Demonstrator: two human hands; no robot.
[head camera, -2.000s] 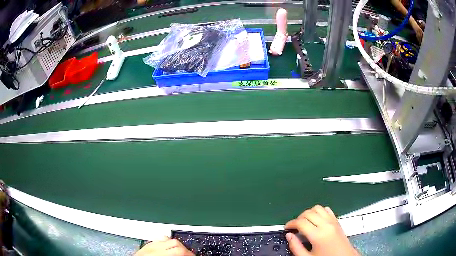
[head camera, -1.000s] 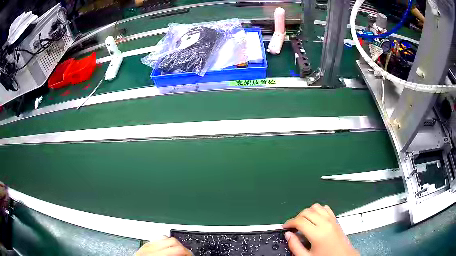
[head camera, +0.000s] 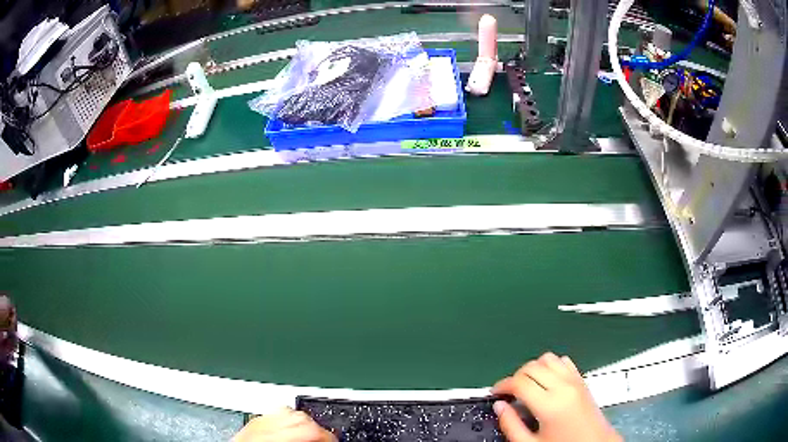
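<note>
A flat black parts tray (head camera: 406, 420) with many tiny glinting parts lies at the bottom edge of the view, its lower part cut off. My right hand (head camera: 557, 404) is at the tray's right end, fingertips on its rim and corner, thumb over the tray. My left hand (head camera: 285, 427) is at the tray's left end, mostly cut off by the bottom edge. Both hands hold the tray by its ends. Whether a small part is under the fingers is hidden.
Dark green belts with pale rails (head camera: 346, 224) run across in front. A blue bin (head camera: 371, 135) with plastic bags (head camera: 337, 86) stands beyond. A red bin (head camera: 130, 121) and white handled object (head camera: 200, 99) lie far left. A metal machine frame (head camera: 708, 198) with white hose stands right.
The glinting parts in the tray look slightly shifted. Both hands stay almost in place at the tray's ends.
</note>
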